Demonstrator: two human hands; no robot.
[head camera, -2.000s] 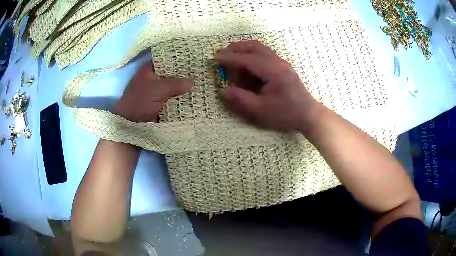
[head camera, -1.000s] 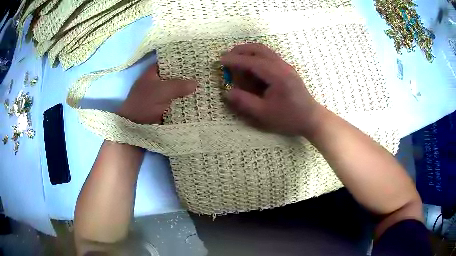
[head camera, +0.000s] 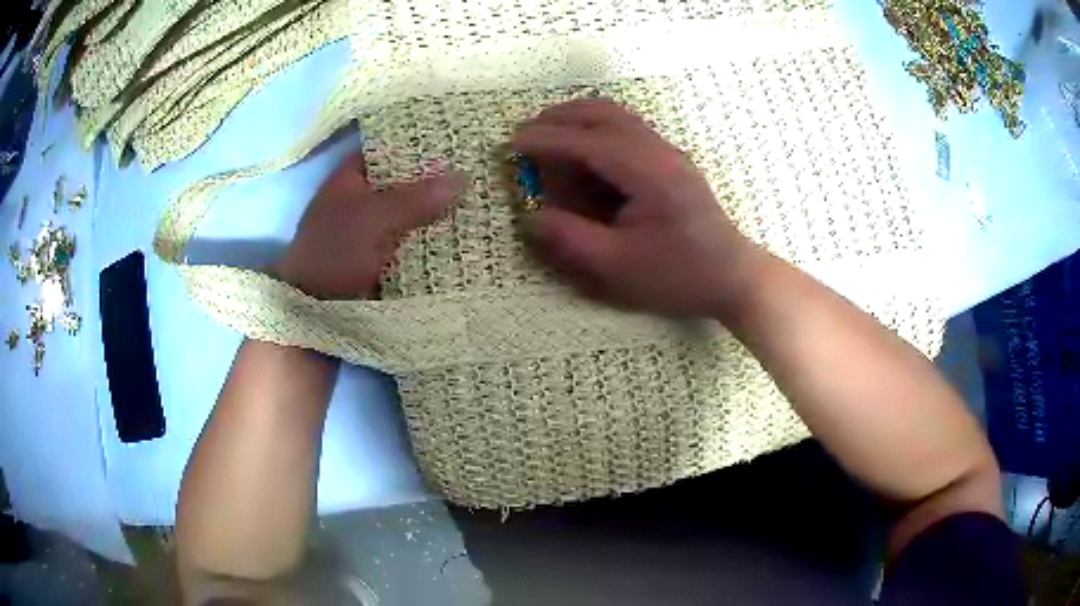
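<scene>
A cream straw tote bag (head camera: 592, 414) lies flat in front of me, with its braided strap (head camera: 255, 310) looping off to the left. My right hand (head camera: 640, 207) is over the bag face and holds a small gold-and-turquoise clasp (head camera: 528, 181) between thumb and fingers against the weave. My left hand (head camera: 361, 231) is at the bag's left edge, inside the strap loop. Its thumb lies on top of the weave and its other fingers are hidden under the bag. The clasp is slightly blurred.
A heap of gold-and-turquoise hardware (head camera: 962, 57) lies at the upper right. Scattered gold and silvery pieces (head camera: 50, 284) and a black phone (head camera: 132, 346) are at the left. Stacked straw bags (head camera: 195, 71) are at the upper left. A blue printed bag (head camera: 1028, 385) is at the lower right.
The view has shifted slightly. Both hands stay in nearly the same place on the bag, with the clasp still at the right fingertips.
</scene>
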